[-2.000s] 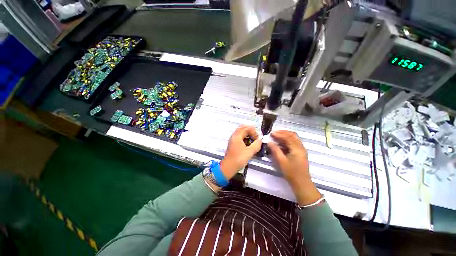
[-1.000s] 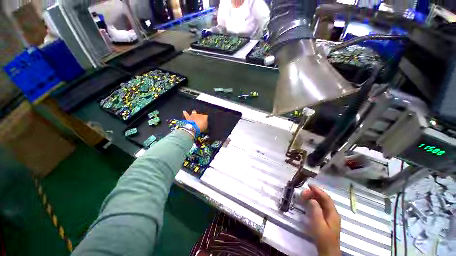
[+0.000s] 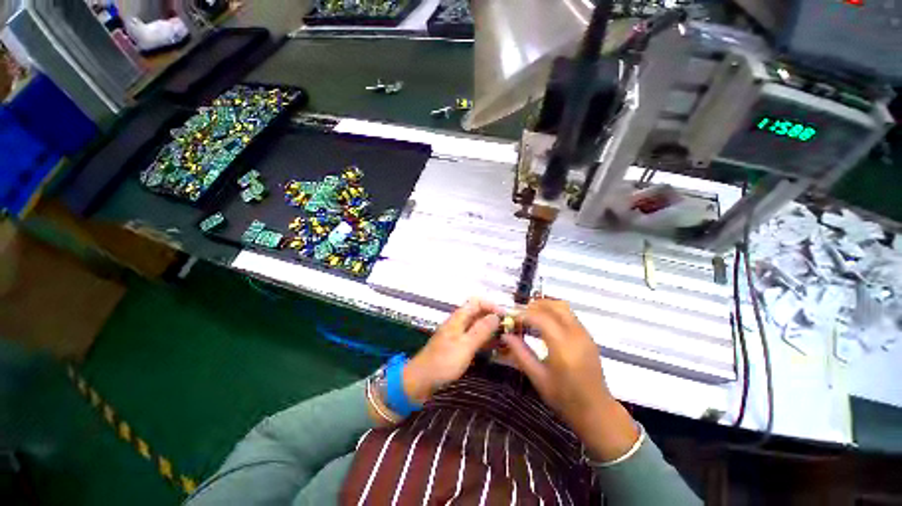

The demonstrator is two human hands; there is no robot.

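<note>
My left hand [image 3: 457, 348] and my right hand [image 3: 562, 354] meet in front of my apron, at the front edge of the grooved base [image 3: 633, 326]. Between their fingertips they pinch a small circuit board [image 3: 508, 324] with a yellowish part showing. The fingers hide most of it, and I cannot tell whether a white part is joined to it. The dark machine head [image 3: 530, 259] points down just above and behind the fingers. A blue wristband is on my left wrist.
A black tray [image 3: 404, 163] with loose boards lies left of the base. A fuller board tray [image 3: 287, 99] lies farther left. White plastic parts [image 3: 826, 282] are piled at right. Cables [image 3: 744, 326] hang beside the base. The counter [image 3: 791, 128] stands upper right.
My left hand has come back from the black tray to meet my right hand. The view has shifted. The small board now shows between the fingers. The hands are nearer my body than two seconds ago.
</note>
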